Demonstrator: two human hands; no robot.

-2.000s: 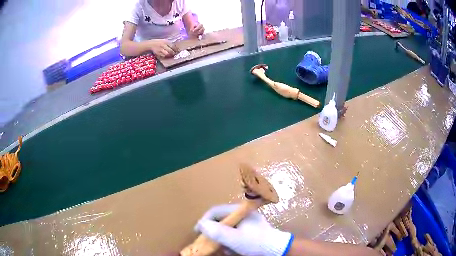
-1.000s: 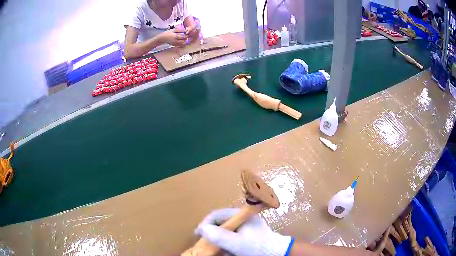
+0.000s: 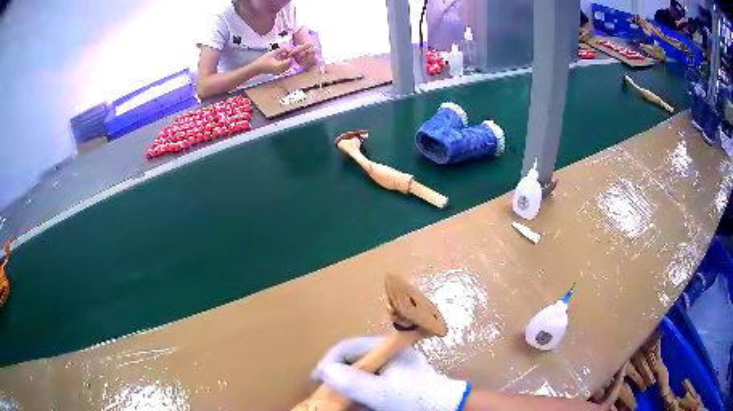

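My right hand [image 3: 394, 376], in a white knit glove with a blue edge, is shut around a tan figurine leg [image 3: 376, 353] at the bottom centre. The leg's sandalled foot [image 3: 415, 307] points up and right, with dark holes in its sole. The leg's other end is cut off by the bottom edge. My left hand is not in view. A white glue bottle with a blue tip [image 3: 548, 324] stands on the bench to the right of my right hand. Another leg [image 3: 388, 175] and a blue trouser piece [image 3: 460, 136] with pale frayed cuffs lie on the belt.
The brown wrapped bench [image 3: 265, 325] curves along the green belt [image 3: 201, 233]. A second glue bottle [image 3: 527, 194] and a white nozzle [image 3: 526, 233] are by the metal post [image 3: 551, 88]. A blue crate of legs [image 3: 683, 353] is at lower right. A person [image 3: 253, 48] works across the belt.
The leg, the trouser piece and the orange piece on the belt have moved left. My right hand and the leg it holds have barely moved.
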